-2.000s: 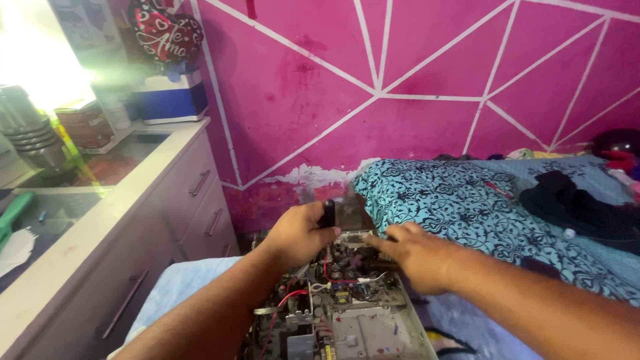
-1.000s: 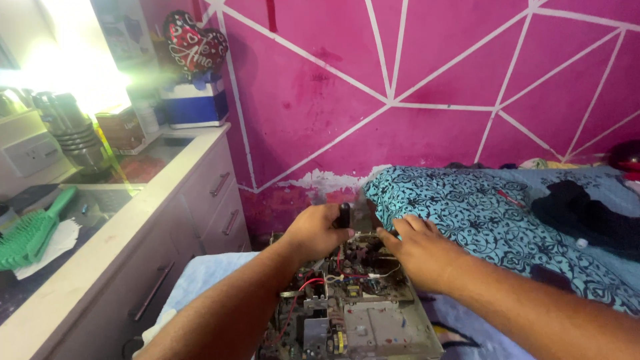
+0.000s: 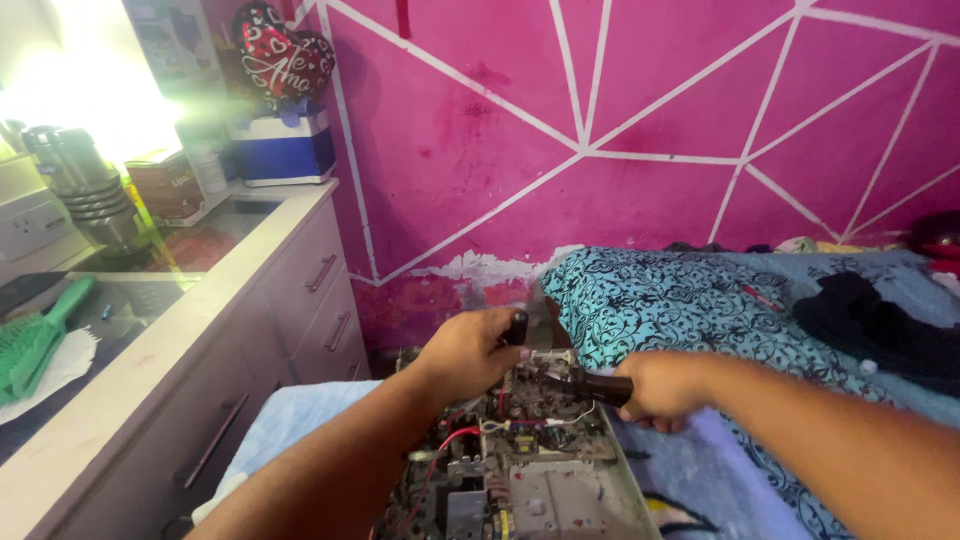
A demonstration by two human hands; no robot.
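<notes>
A dusty open electronic chassis with circuit boards, a red wire and white connectors lies below both hands. Over its far left part, my left hand is closed around a black handle that stands upright; its lower end is hidden. My right hand, slightly blurred, grips the dark handle of a tool at the chassis's right edge. That tool points left over the far end of the boards, and its tip cannot be made out clearly.
A white dresser stands at the left, bearing a green hairbrush, a metal thermos and boxes. On the right, a patterned turquoise pillow and dark cloth lie on the bed. A pink wall rises behind.
My right hand, which was at the chassis's far edge, has moved back to the right and now shows a dark-handled tool in it. The left hand keeps the black handle.
</notes>
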